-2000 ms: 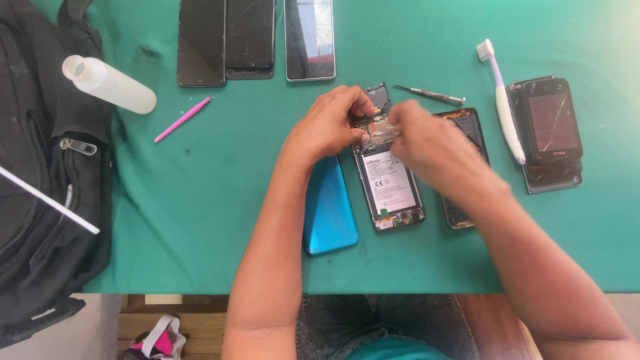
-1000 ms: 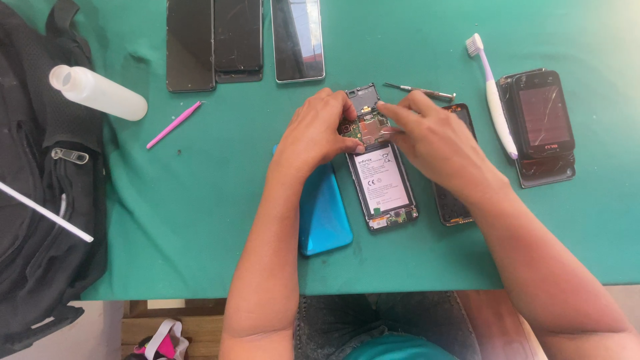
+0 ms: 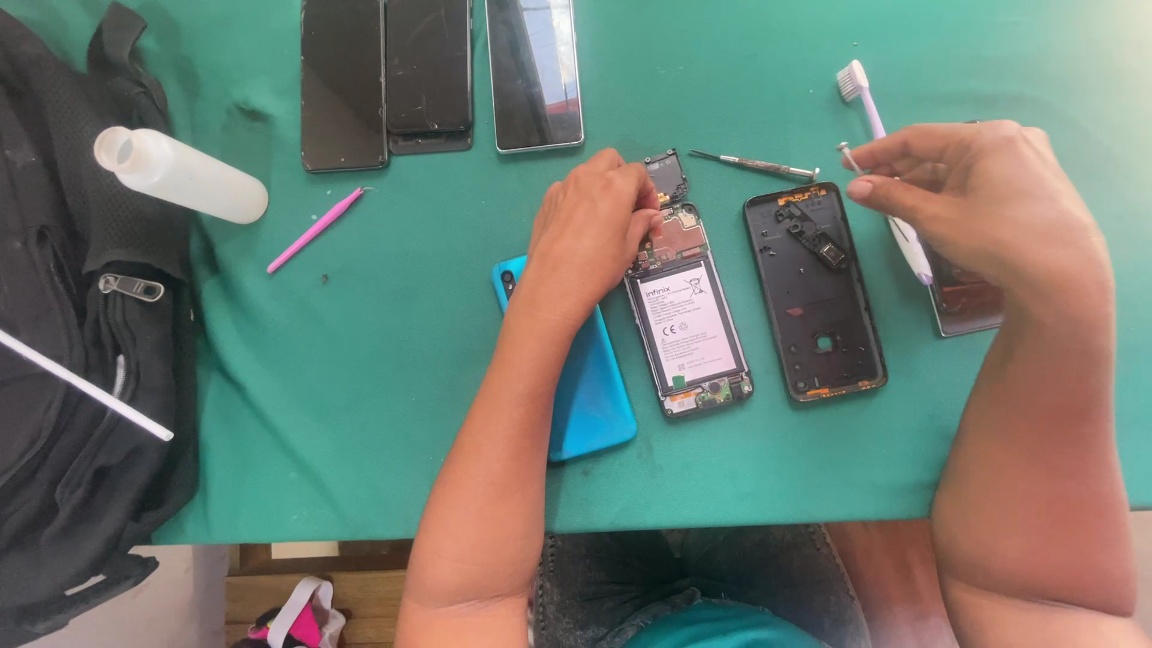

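My left hand (image 3: 598, 225) rests at the upper left part of an opened smartphone (image 3: 688, 315), its fingertips on or beside the circuit board; what they pinch is hidden. The phone's battery is exposed, and a small dark cover piece (image 3: 666, 177) lies at its top end. My right hand (image 3: 967, 202) is raised over the toothbrush, with a small metal-ended tool (image 3: 846, 156), probably a precision screwdriver, between thumb and fingers. A black phone housing (image 3: 814, 297) with a loose dark part (image 3: 817, 241) in it lies between the opened phone and my right arm. A thin screwdriver (image 3: 756, 166) lies above it.
A blue phone (image 3: 589, 396) lies partly under my left forearm. Several phones (image 3: 536, 76) are along the far side. A pink pointed tool (image 3: 315, 231), a white bottle (image 3: 193, 175) and a black backpack (image 3: 81, 270) are at left. A toothbrush (image 3: 869, 112) and a dark phone (image 3: 967, 297) are at right.
My right hand has moved right, away from the opened phone, to above the toothbrush. My left hand has stayed by the phone's board. The black housing is now more fully in sight.
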